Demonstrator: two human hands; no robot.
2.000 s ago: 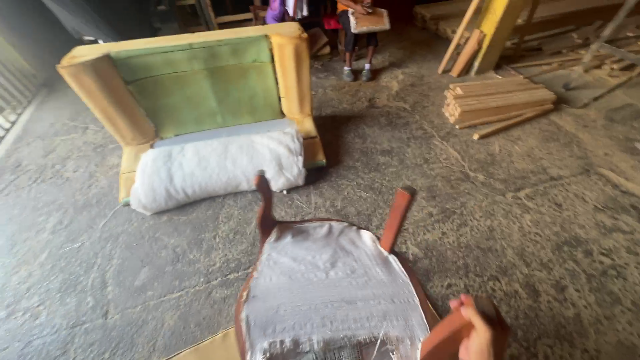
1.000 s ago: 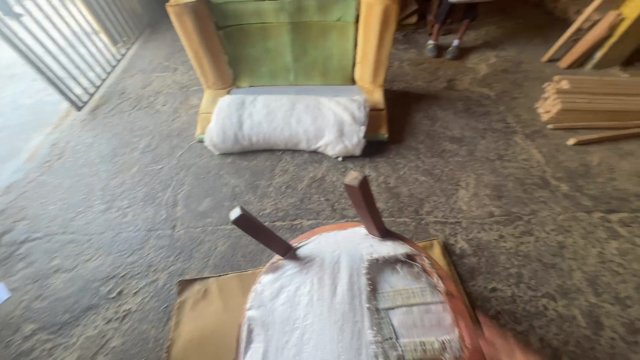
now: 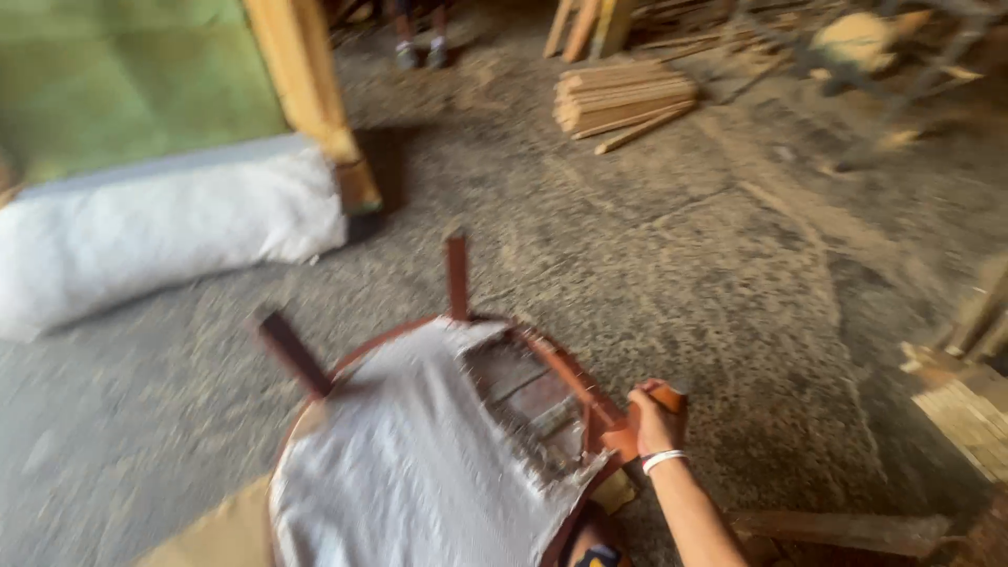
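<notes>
An upturned round chair seat [image 3: 394,465] lies low in the head view, its underside covered by white cloth that leaves webbing straps [image 3: 539,394] bare at the right. Two reddish-brown wooden legs [image 3: 457,276] point up from its far rim. My right hand [image 3: 655,417] is closed around another leg at the seat's right side, with a white band on the wrist. The left hand is out of view.
A sofa frame with green backing [image 3: 142,87] and a white padded roll [image 3: 173,228] stands at the upper left. Bundled wooden sticks [image 3: 622,98] lie on the floor beyond, near a person's feet [image 3: 421,53]. Cardboard [image 3: 213,528] is at lower left, planks [image 3: 969,417] at right.
The chair seat has turned; its bare webbing came into sight between the first and second frames. My right hand, blurred at the edge a second ago, now shows clearly on a leg. The view has shifted.
</notes>
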